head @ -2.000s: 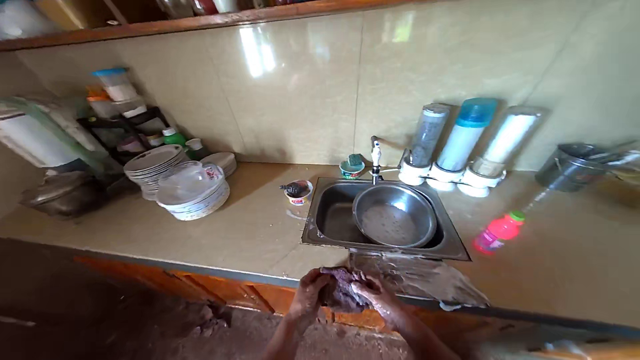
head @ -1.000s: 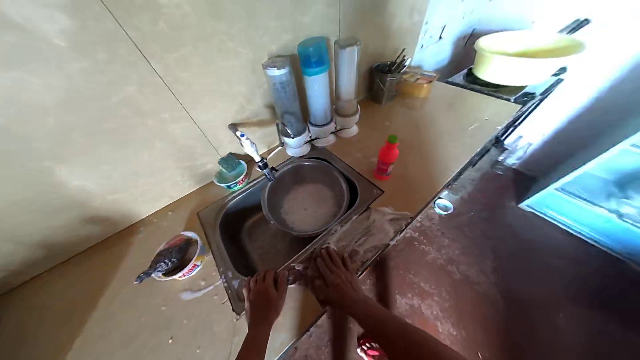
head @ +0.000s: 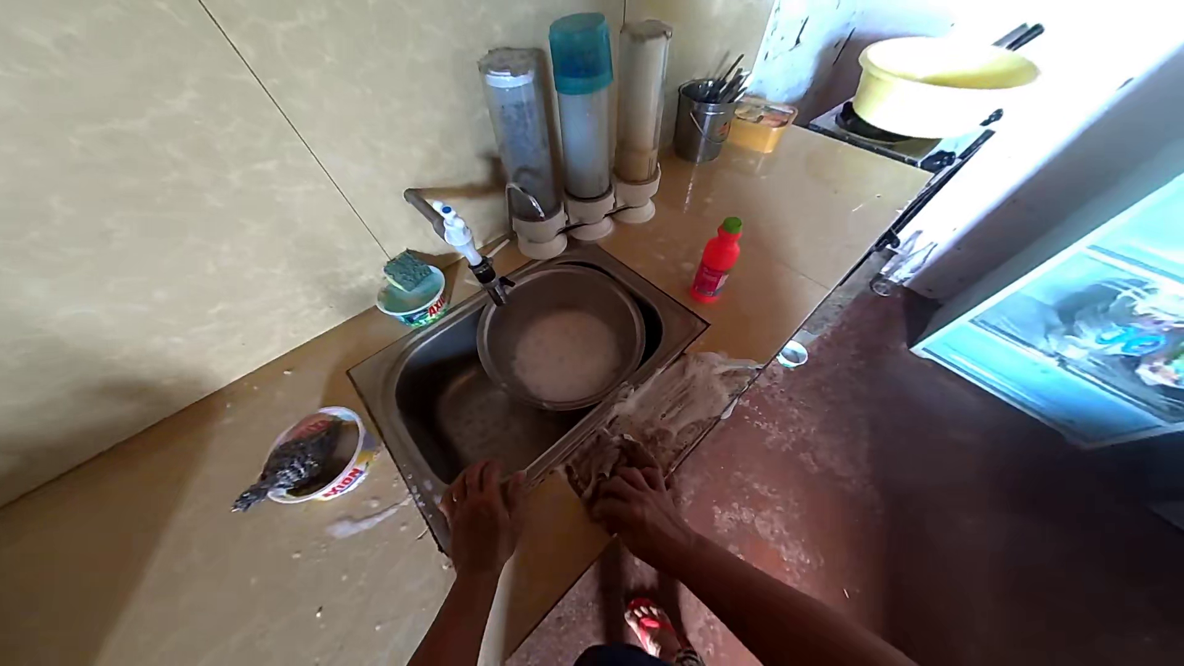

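My left hand rests on the near rim of the stainless steel sink and holds nothing. Just right of it, my right hand is closed on a wet, crumpled cloth at the counter's front edge. The cloth lies against a soapy, wet stretch between sink and edge. In the sink sits a round metal basin of cloudy water, under the faucet. A green scouring pad lies in a small tub behind the sink. Another tub at left holds a dark scrubber.
A pink bottle with green cap stands right of the sink. Behind are a three-cylinder water filter, a metal pail of utensils and an orange container. A yellow basin sits on a stove at the back right.
Two seconds ago both hands held the bunched cloth before the sink; now my left hand is on the sink rim and my right presses the cloth to the counter. The view has swung right.
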